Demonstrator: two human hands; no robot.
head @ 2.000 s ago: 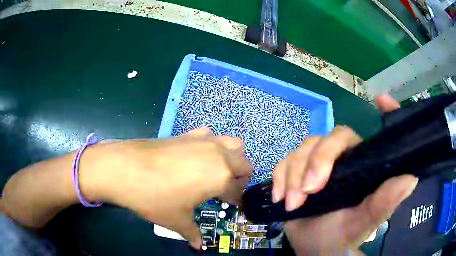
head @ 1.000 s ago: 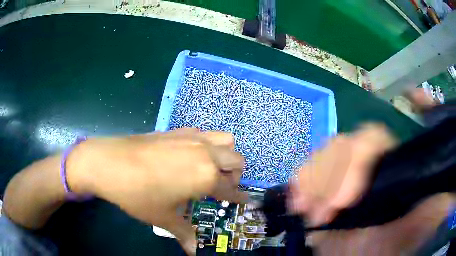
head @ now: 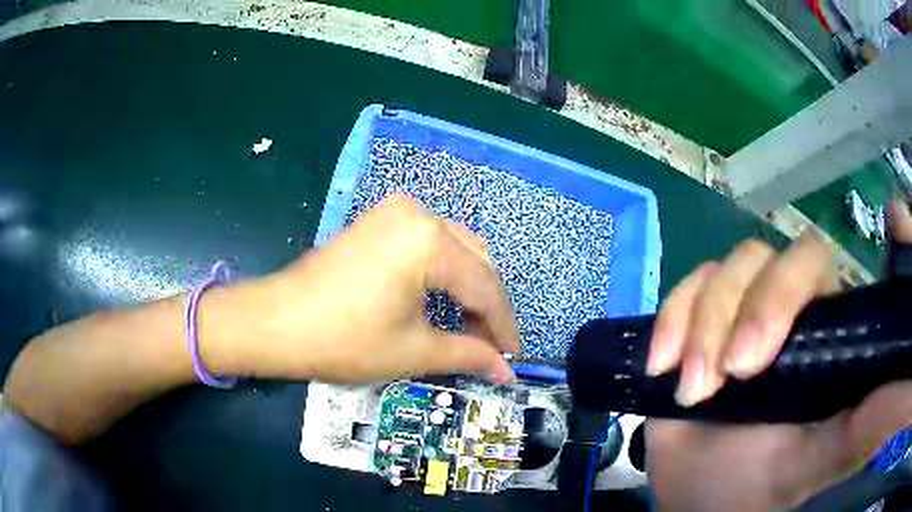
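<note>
My left hand [head: 390,300], with a purple bracelet, is in front of the blue bin's near edge. Its thumb and forefinger pinch a tiny silver screw [head: 508,357]. My right hand [head: 760,370] grips the black electric screwdriver [head: 700,368], which lies nearly level, its thin bit pointing left and reaching my left fingertips. Below them, the unit with green circuit board [head: 408,430], yellow block and gold contact strips [head: 488,445] sits in the white fixture [head: 330,425]. The blue bin [head: 640,250] behind is full of screws [head: 540,250].
A small white scrap [head: 262,146] lies on the dark green bench top [head: 150,180]. Black tape [head: 578,462] crosses the fixture. Behind are a worn pale rail [head: 400,38], a brighter green belt [head: 640,70], a clear post [head: 532,50] and a grey beam [head: 820,140].
My left hand has lifted off the unit to the bin's near edge, uncovering the board and fixture. The screwdriver has risen from the contacts and turned more level, its bit now at my left fingertips.
</note>
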